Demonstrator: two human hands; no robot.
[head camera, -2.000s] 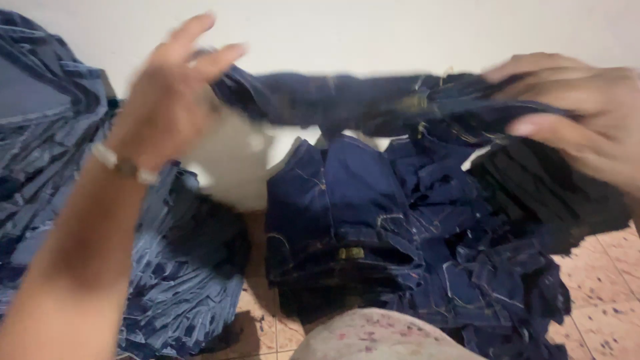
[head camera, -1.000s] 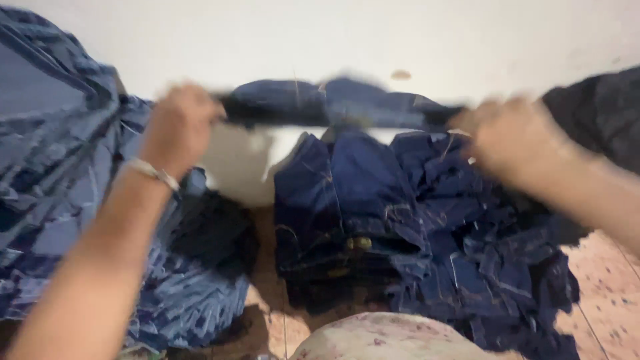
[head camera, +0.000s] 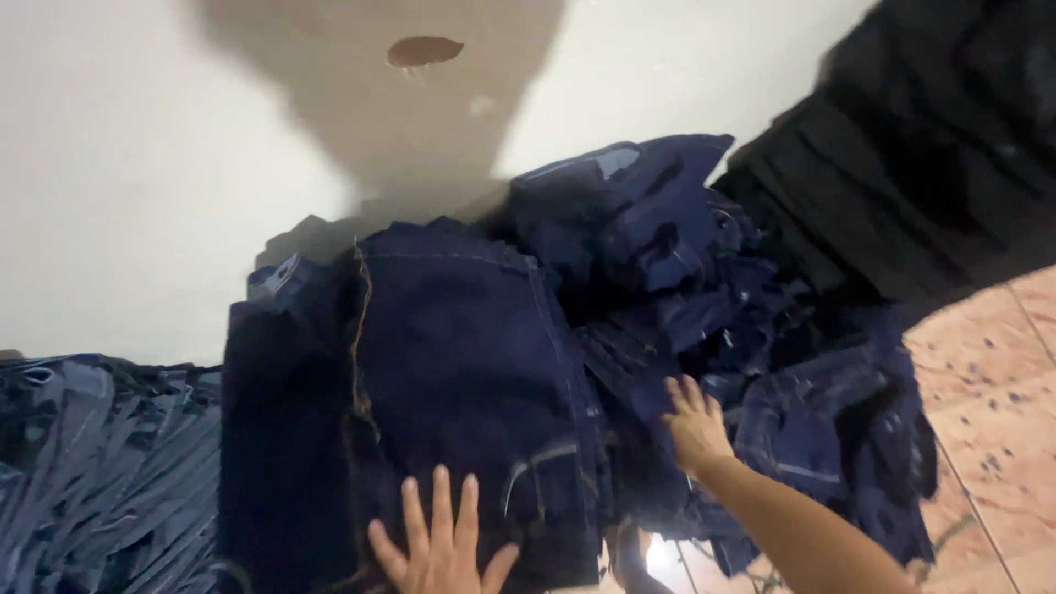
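Dark blue denim garments (head camera: 462, 346) lie in a stack at the centre, the top one flat with a loose tan thread along its left side. My left hand (head camera: 441, 544) rests palm down with spread fingers on the lower part of this garment and grips nothing. My right hand (head camera: 695, 425) has its fingers apart over the edge of a rumpled heap of dark denim (head camera: 792, 412) just right of the stack. Whether it presses on the cloth is hard to tell. Nothing shows in its grasp.
Lighter blue-grey denim pieces (head camera: 107, 478) are piled at the lower left. A black cloth pile (head camera: 932, 165) leans at the upper right. Behind stands a pale wall (head camera: 148, 165) with a brown chipped spot (head camera: 425, 51). Tiled floor (head camera: 990, 412) with dark scraps lies at the right.
Both hands have let go of the dark denim piece they held stretched between them. They have come down to the stack and the heap. The view has shifted.
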